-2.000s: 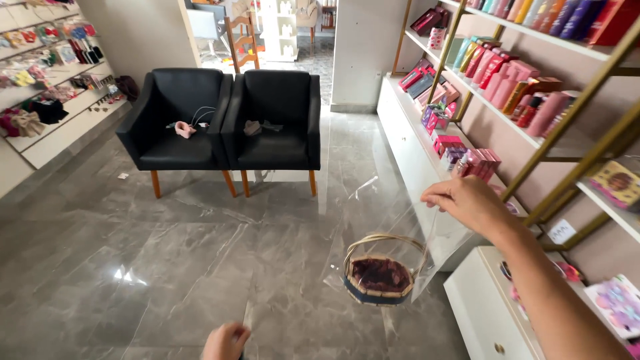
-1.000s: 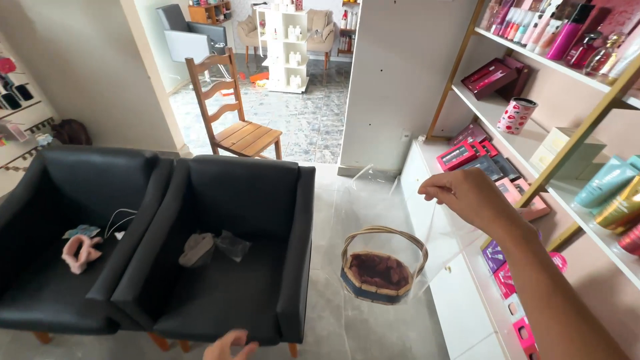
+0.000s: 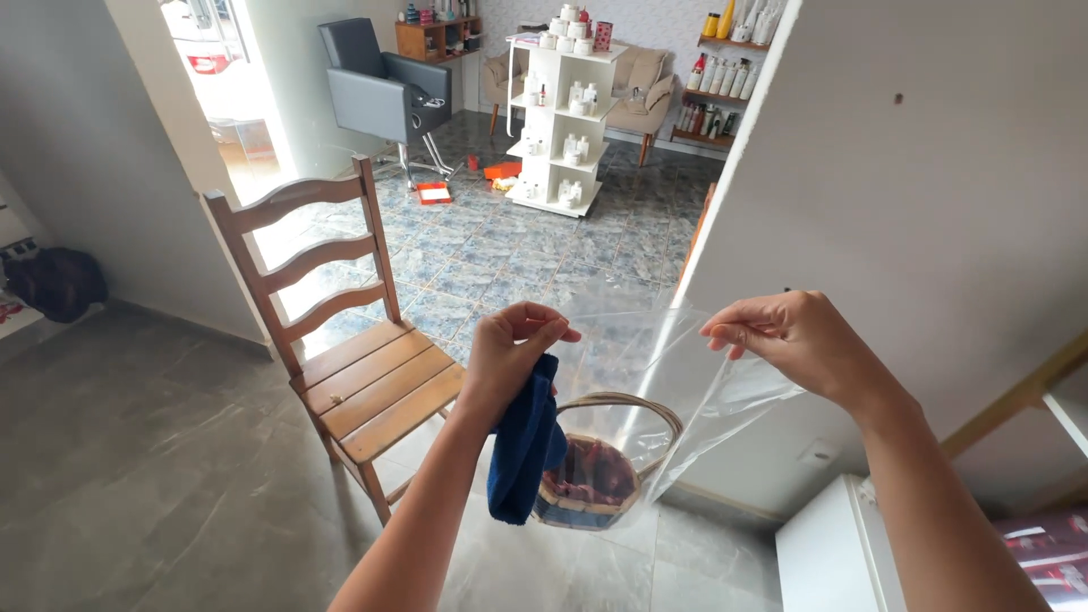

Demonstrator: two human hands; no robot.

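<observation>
My left hand point(image 3: 514, 348) pinches the left side of a clear plastic bag's point(image 3: 633, 357) top edge and also holds a dark blue cloth point(image 3: 523, 450) that hangs below it. The bag's right upper edge is pinched in my right hand point(image 3: 769, 340). Inside the clear bag, below and between both hands, hangs a basket point(image 3: 586, 510) with a thin arched handle point(image 3: 659, 410). Dark red crumpled material point(image 3: 591, 472) lies in the basket. The blue cloth covers part of the basket's left side.
A slatted wooden chair point(image 3: 382, 387) stands ahead on the left. Beyond the doorway are a grey salon chair point(image 3: 365, 93), a white display stand point(image 3: 561, 127) with bottles and orange boxes point(image 3: 433, 193) on the floor. At right are a wall point(image 3: 901, 195) and a white cabinet point(image 3: 829, 544).
My left hand has risen to the bag, and the blue cloth now shows in it. My right hand still holds the bag. The view has moved forward, past the black armchairs toward the doorway.
</observation>
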